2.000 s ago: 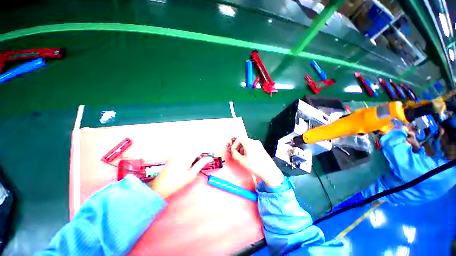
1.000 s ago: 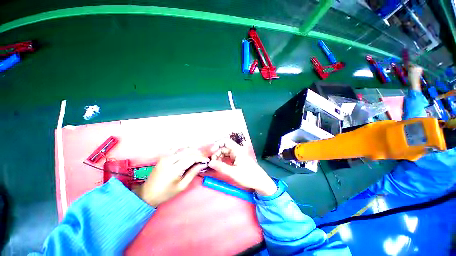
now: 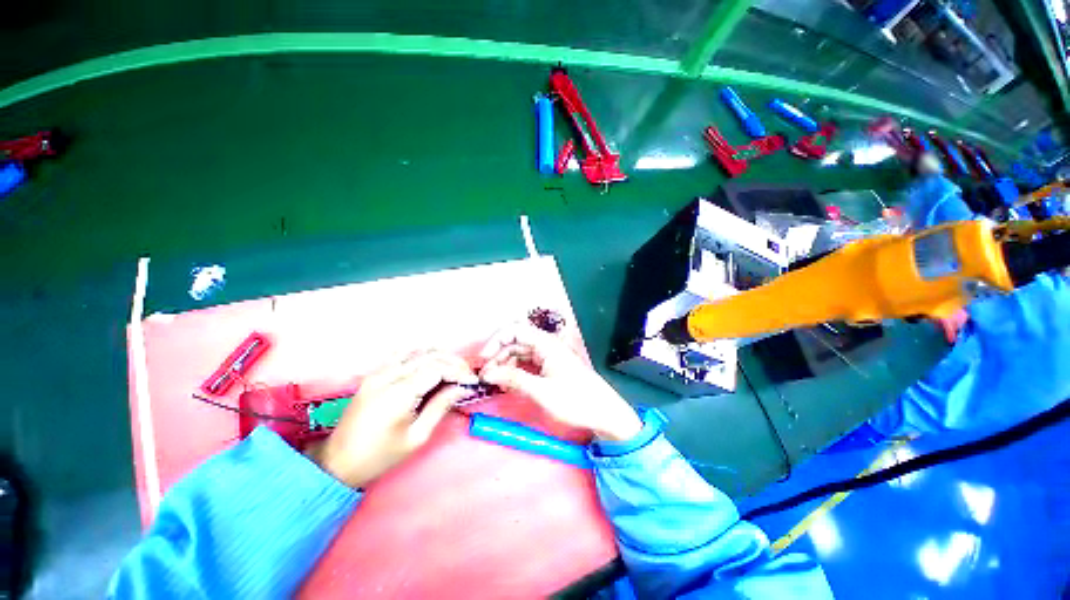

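Note:
The red housing [image 3: 269, 404] lies on the pink-red mat, a green circuit board [image 3: 330, 413] inside it. My left hand [image 3: 397, 410] is closed over the housing and hides its middle. My right hand [image 3: 542, 377] has its fingertips pinched at the narrow dark end [image 3: 475, 388], touching my left fingertips; whether it holds a small part cannot be seen. A blue cylinder [image 3: 528, 440] lies just below my hands. A small red part [image 3: 236, 363] lies at left with a dark wire. A dark pile of screws [image 3: 546, 319] lies beyond my right hand.
The orange power screwdriver [image 3: 839, 285] hangs at right, its tip over the white-topped screw feeder [image 3: 701, 299]. More red housings [image 3: 586, 129] and blue cylinders lie along the green bench. A whitish clump [image 3: 208, 281] is beyond the mat. Another person's blue sleeve [image 3: 997, 352] is at right.
My right hand has moved from near the screw pile to the housing's narrow end. My left fingers have closed over that end. The other worker's arm at right has moved.

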